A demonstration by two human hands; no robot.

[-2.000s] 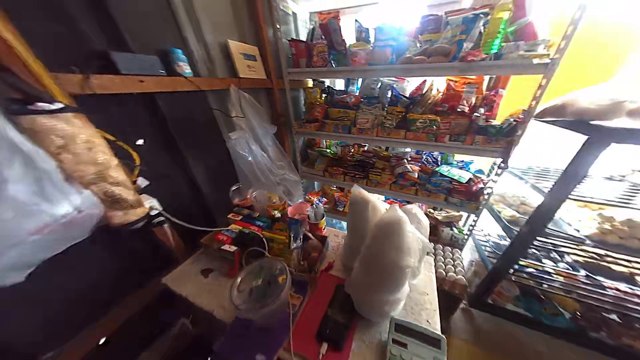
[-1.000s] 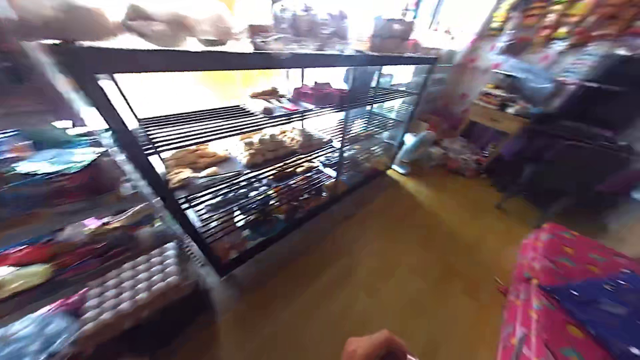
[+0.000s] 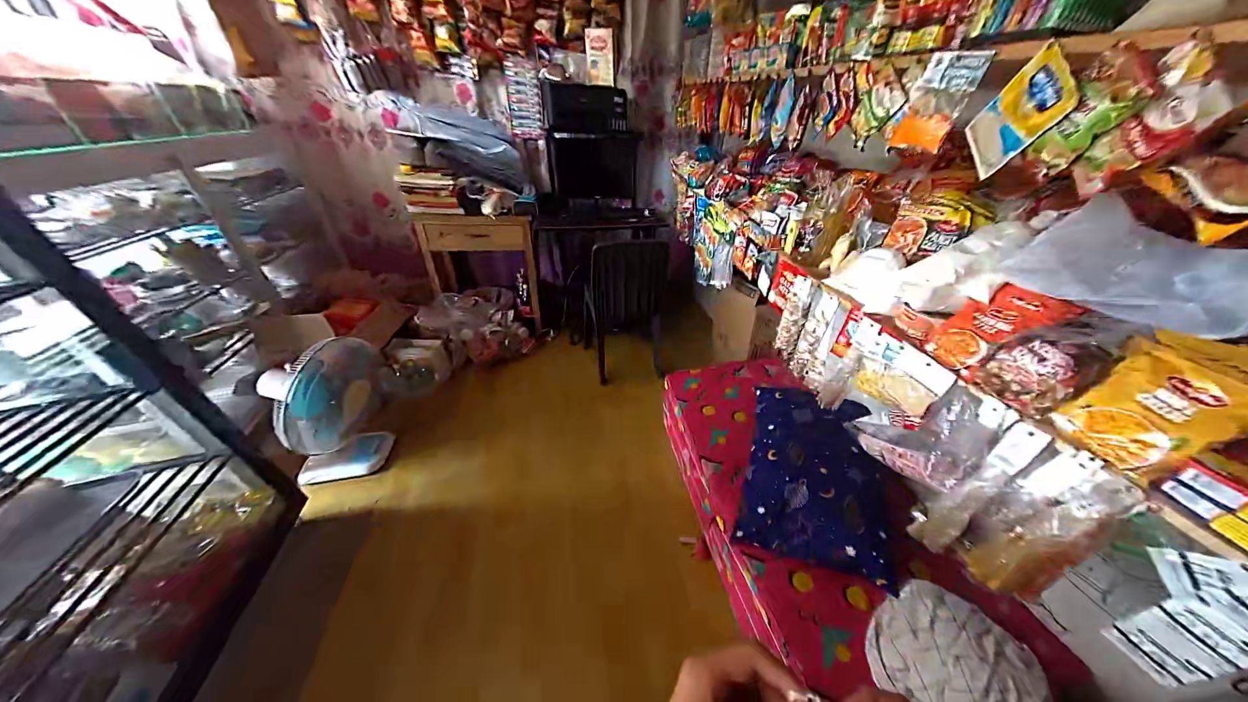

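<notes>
At the bottom edge, my left hand (image 3: 729, 673) shows only in part, with bent fingers. A small pale, shiny thing (image 3: 804, 695) touches its fingertips; what it is cannot be told. Just right of it, a sliver of skin, seemingly my right hand (image 3: 873, 694), is cut off by the frame. Beside the hands lies a round, light grey patterned cushion (image 3: 951, 648) on a pink patterned mattress (image 3: 697, 429). A dark blue pillow (image 3: 814, 487) with moons and stars rests farther along it.
A standing fan (image 3: 331, 400) is on the wooden floor (image 3: 487, 546), near the black rack (image 3: 234, 444) at left. Ahead are a black chair (image 3: 629, 288), a wooden desk (image 3: 473, 236) and a printer (image 3: 585, 107). Snack packets (image 3: 1155, 409) crowd the right side.
The view has swung far right, from the snack shelves and small table past the rack to the mattress and desk. A hand shows at the bottom in the last two frames.
</notes>
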